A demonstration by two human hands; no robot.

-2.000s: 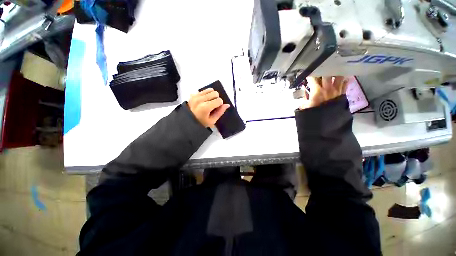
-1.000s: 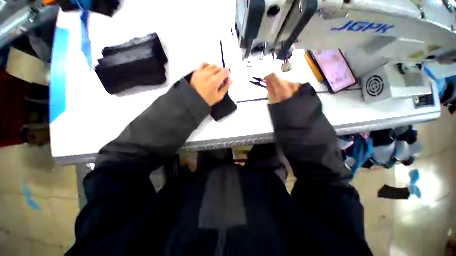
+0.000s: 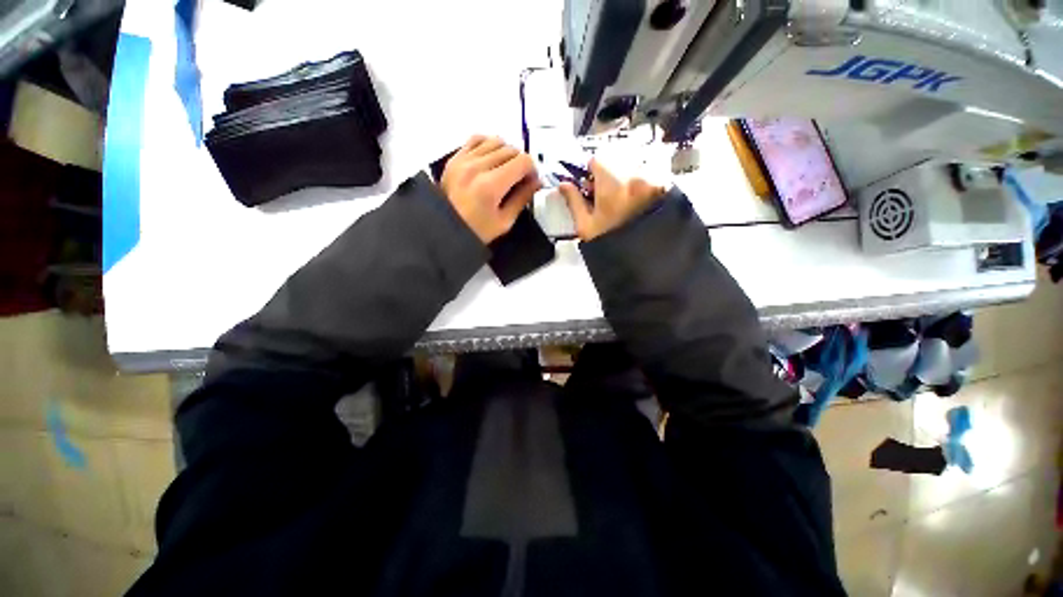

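Note:
My left hand (image 3: 487,187) rests over a black fabric piece (image 3: 521,250) on the white table, left of the needle area. Its fingertips are pinched, but what they pinch is too small to tell. My right hand (image 3: 616,201) holds small dark thread snips (image 3: 575,174), with the blades pointing left towards my left fingertips. The two hands are close together, just in front of the needle plate. The sewing machine (image 3: 882,72) stands above and to the right, its presser foot (image 3: 685,156) behind my right hand.
A stack of black cut panels (image 3: 297,146) lies on the table (image 3: 291,265) at the left. A phone (image 3: 797,171) with a pink lit screen lies under the machine arm. A white box with a round grille (image 3: 921,212) stands right of it. Fabric pieces hang below the table's right edge.
My right hand has moved from under the machine arm leftwards, now holding the snips close to my left hand. The phone is uncovered. The view has shifted slightly.

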